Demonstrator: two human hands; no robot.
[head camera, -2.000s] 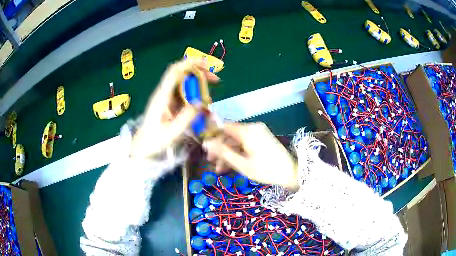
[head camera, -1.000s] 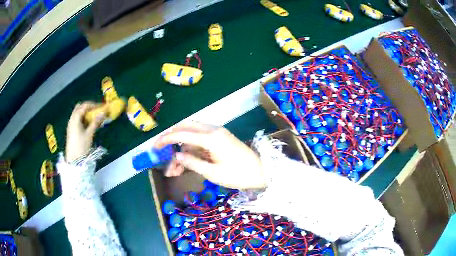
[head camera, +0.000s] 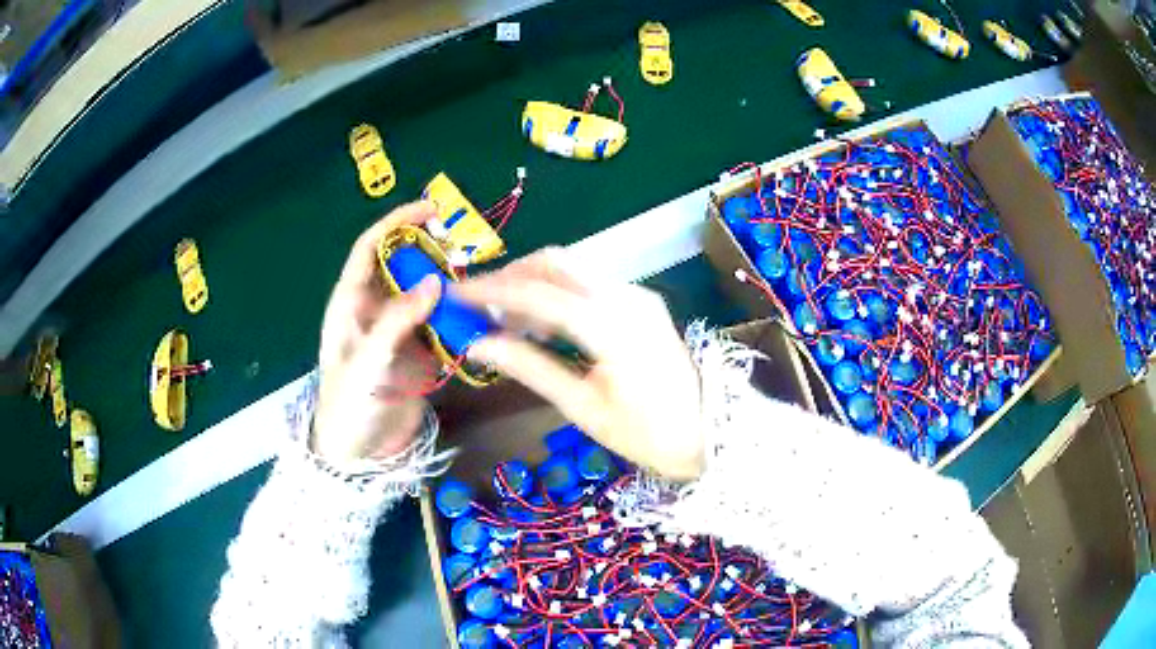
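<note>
My left hand (head camera: 368, 330) holds a yellow housing shell (head camera: 403, 241), its open side facing up. A blue battery pack (head camera: 435, 299) lies in the shell's opening, with my left thumb against it. My right hand (head camera: 590, 361), slightly blurred, has its fingertips at the lower end of the battery pack. A bit of red lead shows below the shell. Both hands are above the near edge of the open battery carton (head camera: 437, 558), which holds blue cylinders under tangled red and black leads.
Yellow shells with wires (head camera: 573, 131) and flatter yellow covers (head camera: 372, 160) lie on the green belt (head camera: 292, 279) behind the pale rail (head camera: 659, 244). More full battery cartons (head camera: 887, 292) stand at the right, and another (head camera: 25, 602) at the lower left.
My left hand has come back from the belt with a yellow shell. My right hand has brought the battery pack to it, and the pack now lies in the shell's opening. The view has shifted.
</note>
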